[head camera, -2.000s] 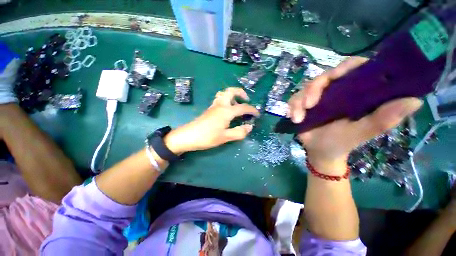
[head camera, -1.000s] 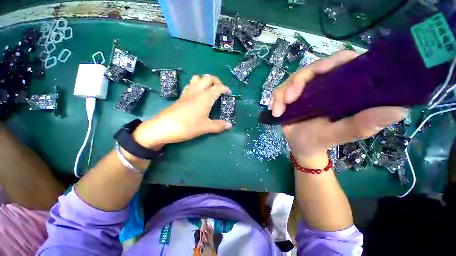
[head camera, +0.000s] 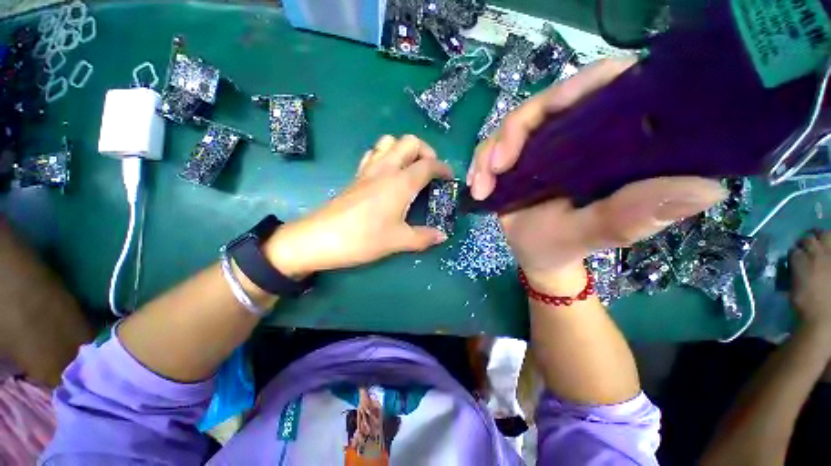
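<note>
My left hand (head camera: 387, 205) holds a circuit board module (head camera: 443, 206) upright on the bench between thumb and fingers. My right hand (head camera: 565, 196) holds the large dark purple electric screwdriver (head camera: 638, 136); its black nose is at the module's right edge, and whether its tip touches the board cannot be told. Small screws (head camera: 482, 248) lie loose on the green bench just below the nose.
Several modules (head camera: 289, 125) lie apart beside the white adapter (head camera: 131, 124) with its cable. More modules (head camera: 446, 91) lie beyond my hands, and a pile (head camera: 674, 259) lies at right. A blue-and-white box (head camera: 337, 18) stands behind. Other people's arms show at both sides.
The view has shifted, so the bench things sit further left and higher. My left fingers have closed on the module, which they framed loosely before. The screwdriver nose is now close beside the module.
</note>
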